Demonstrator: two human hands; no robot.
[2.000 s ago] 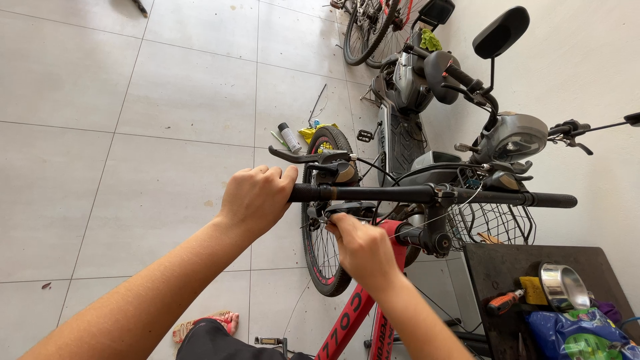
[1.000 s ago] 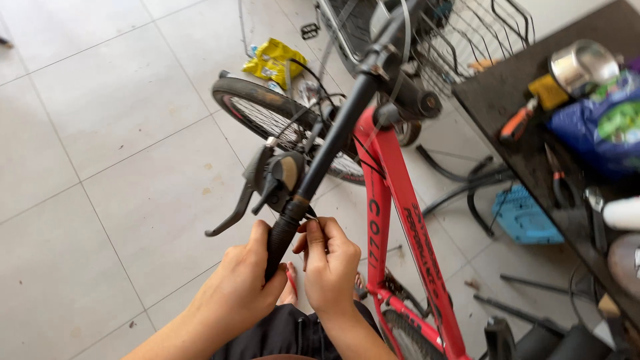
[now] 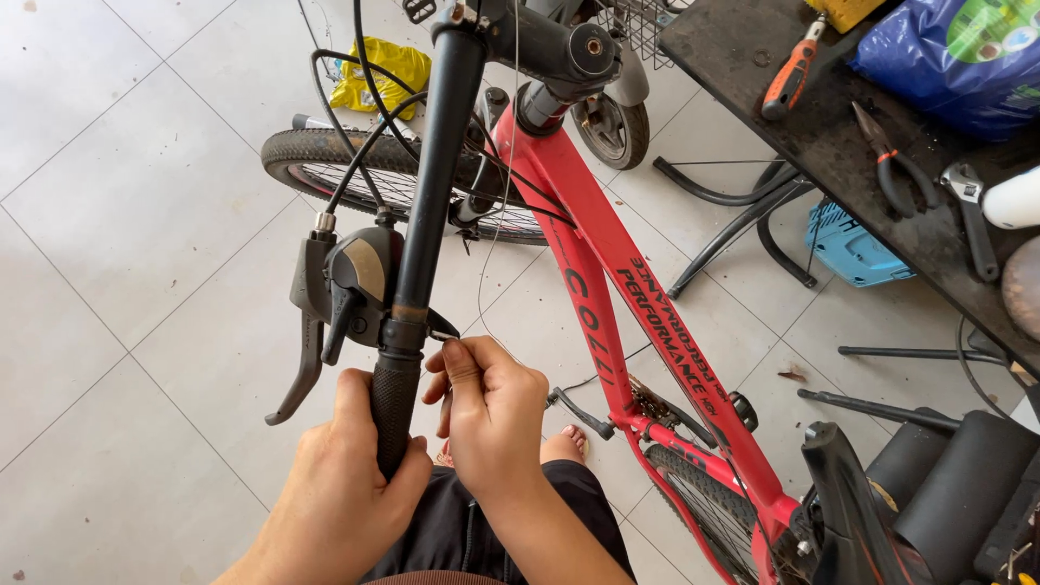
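Around the black rubber handlebar grip (image 3: 396, 410) of a red bicycle (image 3: 601, 284) my left hand (image 3: 345, 479) is closed. Just right of the grip's inner end is my right hand (image 3: 491, 406), thumb and forefinger pinched at a small part by the clamp; its fingers partly hide what they pinch. A thin bare cable (image 3: 485, 276) curves from near these fingertips up past the stem. The brake lever (image 3: 301, 366) and gear shifter (image 3: 357, 276) sit on the left side of the black handlebar (image 3: 439, 179).
On the black table (image 3: 731, 57) at right lie an orange-handled screwdriver (image 3: 792, 77), needle-nose pliers (image 3: 890, 162), an adjustable wrench (image 3: 972, 215) and a blue plastic bag (image 3: 951, 61). A yellow bag (image 3: 382, 77) lies beyond the front wheel (image 3: 349, 166); a blue plastic object (image 3: 853, 248) is beneath the table.
The view has turned and come closer to the grip. My left hand holds the grip throughout; my right hand has moved from beside the handlebar's middle to the grip's inner end.
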